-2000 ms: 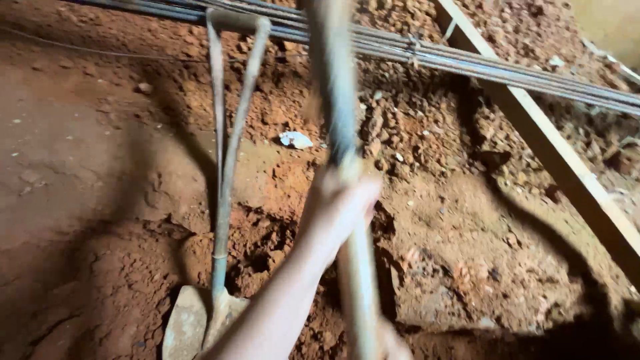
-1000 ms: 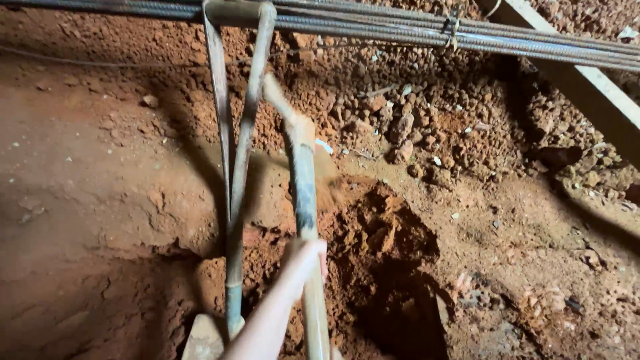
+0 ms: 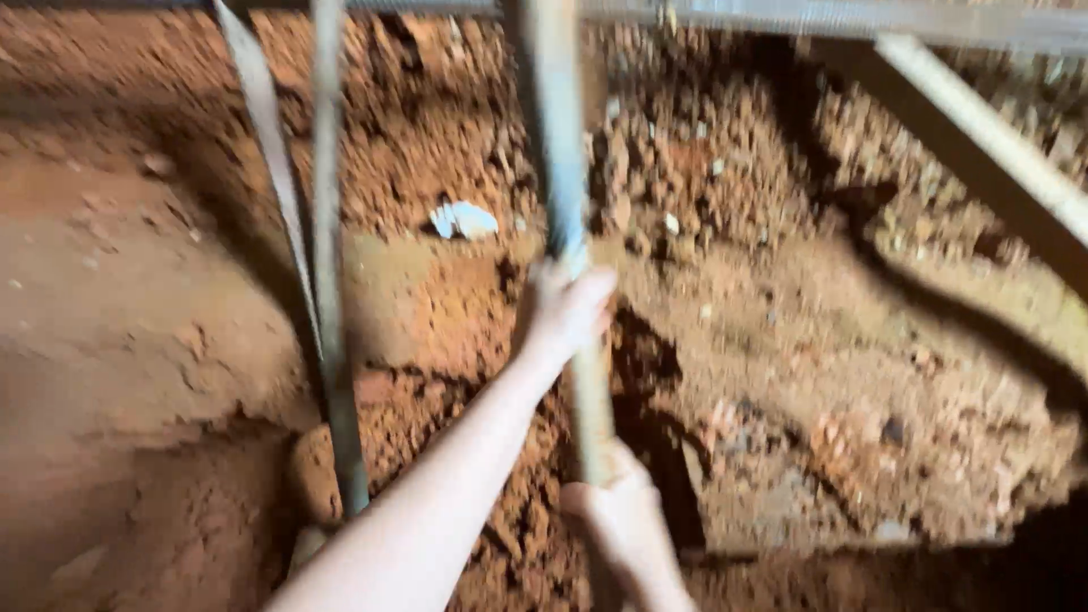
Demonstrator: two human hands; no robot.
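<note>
My left hand (image 3: 565,310) grips a long wooden tool handle (image 3: 591,382) around its middle, just below a dark and bluish stretch. Lower down the same handle, my right hand (image 3: 620,501) is closed around it. The handle stands nearly upright in view and is blurred; its far end is cut off by the top edge, so the tool's head is hidden. Loose reddish soil (image 3: 527,518) and a dark hollow lie under and beside my hands.
Left of my arm leans a shovel (image 3: 330,255), its blade mostly covered by my forearm. Steel reinforcing bars (image 3: 765,19) cross the top. A wooden beam (image 3: 994,136) slants at the right. A white scrap (image 3: 463,219) lies on the soil.
A second ago the tool's far end was down by the dug hollow; now it is raised beyond the top edge. My right hand, barely visible then, now shows fully on the handle.
</note>
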